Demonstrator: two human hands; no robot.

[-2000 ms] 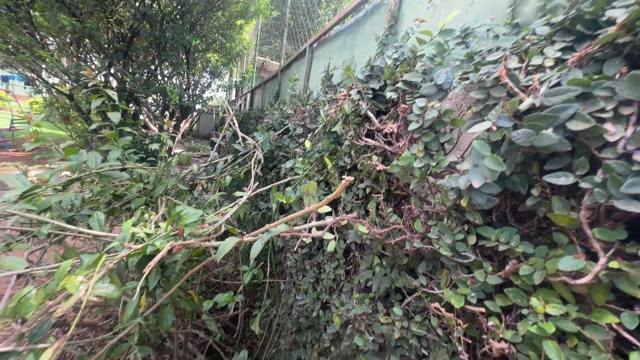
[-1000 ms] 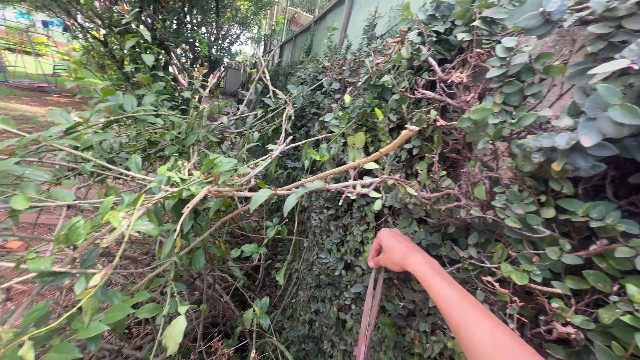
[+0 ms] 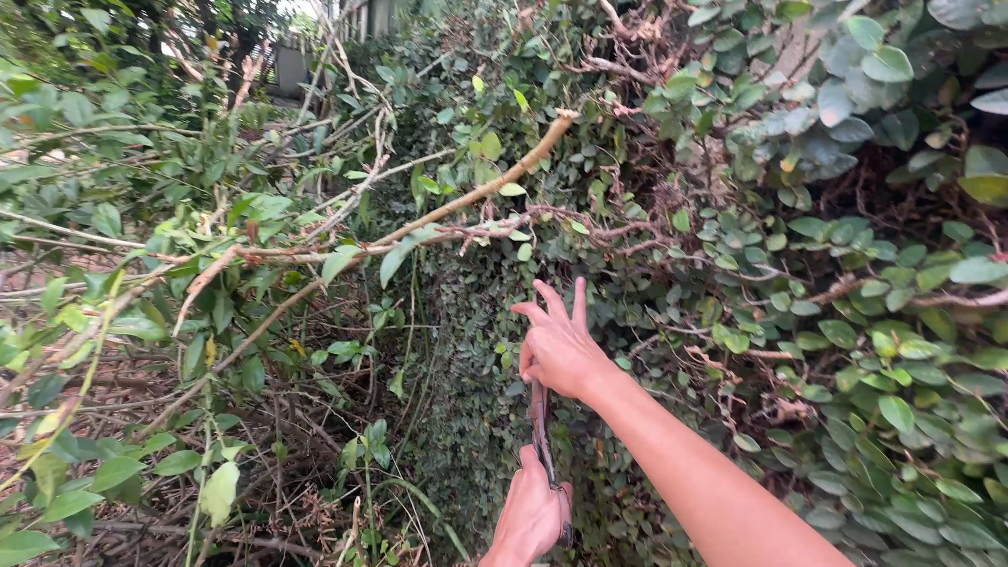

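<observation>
My left hand [image 3: 529, 508] grips the lower end of a narrow, dark hand tool [image 3: 540, 425], its exact kind unclear, held nearly upright. At the tool's upper end, my right hand [image 3: 561, 346] seems to pinch it between thumb and a curled finger, the other fingers spread upward. Above my right hand, a cut woody branch [image 3: 496, 185] slants up to the right, its pale cut end against the creeper. A thinner, reddish-brown stem [image 3: 504, 227] runs just below it. Neither hand touches the branch. The pinch point is partly hidden by my fingers.
A wall covered in leafy creeper [image 3: 787, 315] fills the right side, with bare twisted stems [image 3: 622, 71] near the top. Leafy shrub branches [image 3: 118, 307] crowd the left. Dry twigs [image 3: 291, 472] lie tangled low down. Farther back stands a grey object [image 3: 292, 71].
Two seconds ago no hand showed; one second ago only my right hand was in view, closed on the tool. Now several of its fingers are spread, and my left hand is visible lower on the tool.
</observation>
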